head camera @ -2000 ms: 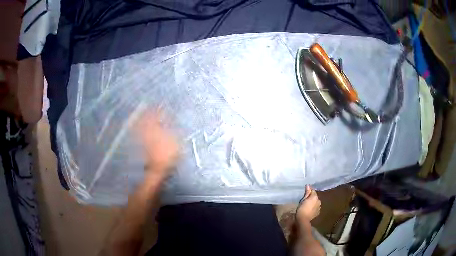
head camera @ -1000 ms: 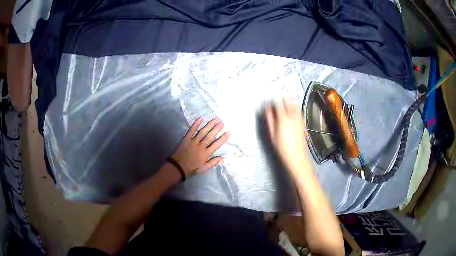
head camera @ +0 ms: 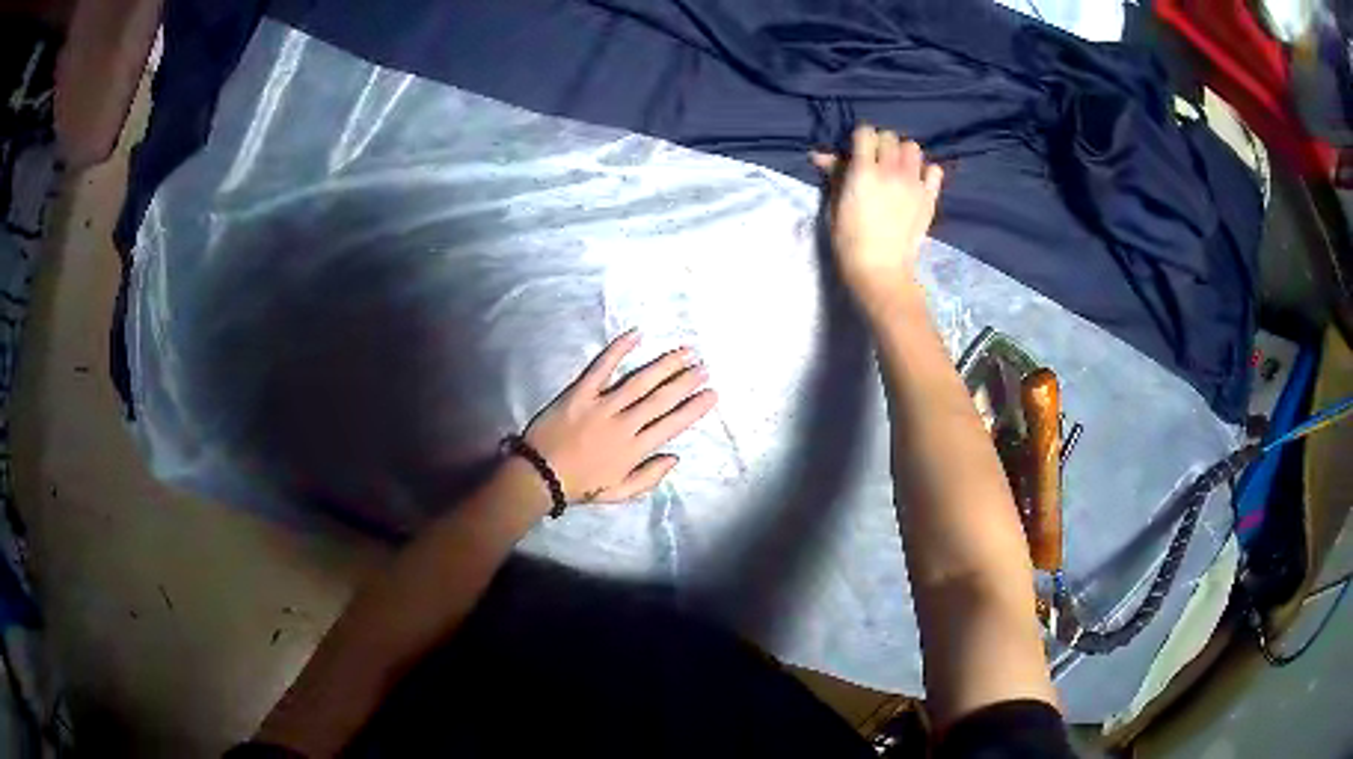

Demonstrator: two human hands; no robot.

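A thin grey-white sheet of interlining (head camera: 445,237) lies spread in front of me, with some wrinkles at the left. Navy fabric (head camera: 653,74) is bunched in folds along its far side. My left hand (head camera: 616,430), with a dark bead bracelet at the wrist, lies flat on the sheet with its fingers apart. My right hand (head camera: 883,200) is at the far edge of the sheet, its bent fingertips on the navy fabric; whether they pinch it is unclear. The iron (head camera: 1045,460) stands on the sheet beside my right forearm, partly hidden by it.
A dark wrapped hose (head camera: 1172,564) curves from the iron's rear to thin blue and yellow lines at the right. A red item (head camera: 1239,74) is at the upper right. Beige floor (head camera: 89,519) shows at the left. Part of a person's limb (head camera: 104,74) shows at the upper left.
My right hand has moved from the middle of the sheet to the navy fabric at its far edge. My left hand stays flat on the sheet. The view has shifted and tilted.
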